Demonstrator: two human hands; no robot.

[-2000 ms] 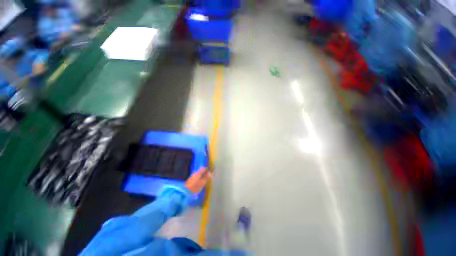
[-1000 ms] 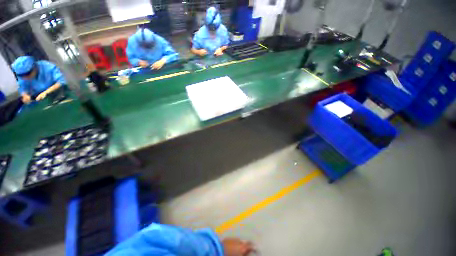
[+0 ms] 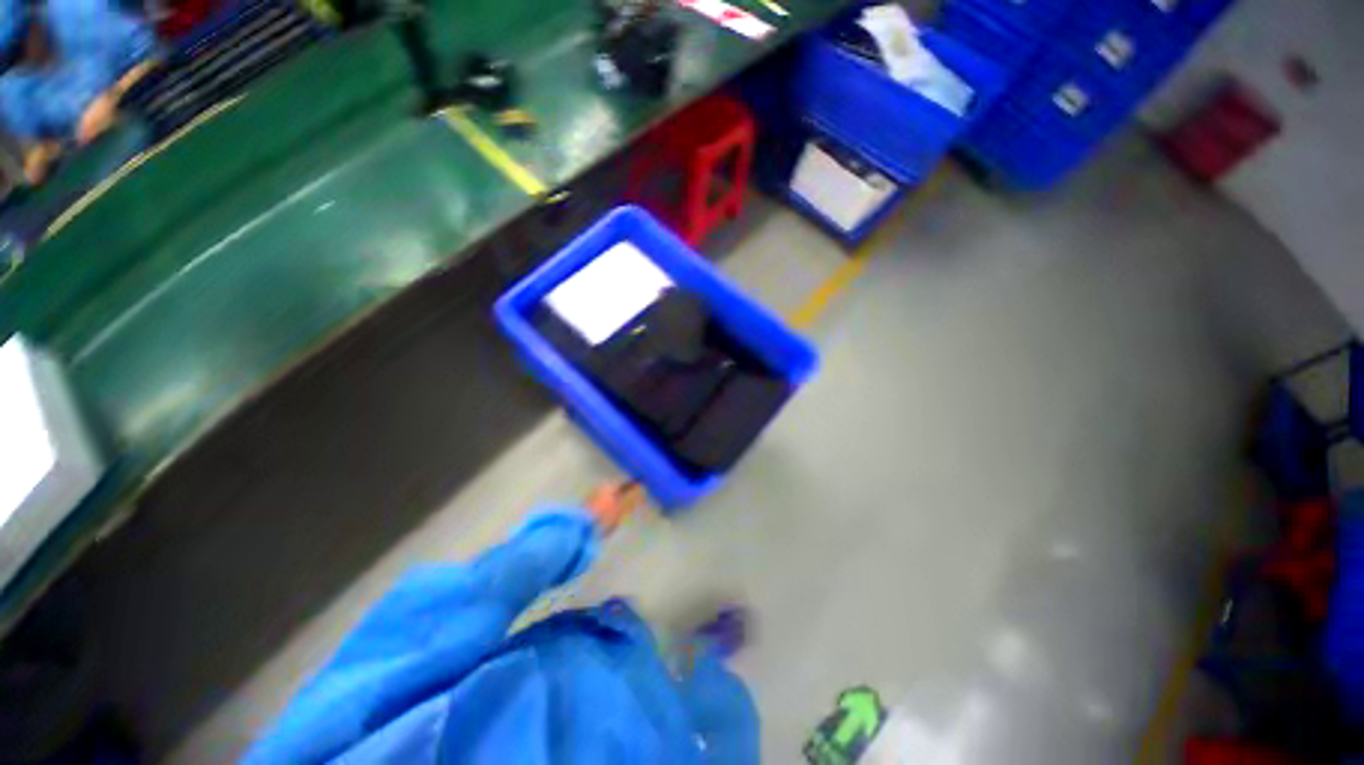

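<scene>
A blue plastic bin [image 3: 548,359] lies low in front of me, beside the bench. It holds black flat trays or sheets [image 3: 688,381] and a white sheet or box [image 3: 607,290] in its upper left corner. My left hand [image 3: 610,504] is at the bin's near lower edge, small and blurred. I cannot tell if it touches the bin or holds anything. My right hand is not in view.
The green bench [image 3: 299,224] runs along the left, with a white box [image 3: 27,448] at its edge. A red stool [image 3: 703,162] and more blue bins [image 3: 1032,112] stand beyond. A coworker's hands [image 3: 108,105] show top left. A green arrow [image 3: 848,728] marks the floor.
The view has moved along the bench and turned downward. The bin with black contents is now close and central. The bin beside my hand earlier and the filled tray on the bench are out of view.
</scene>
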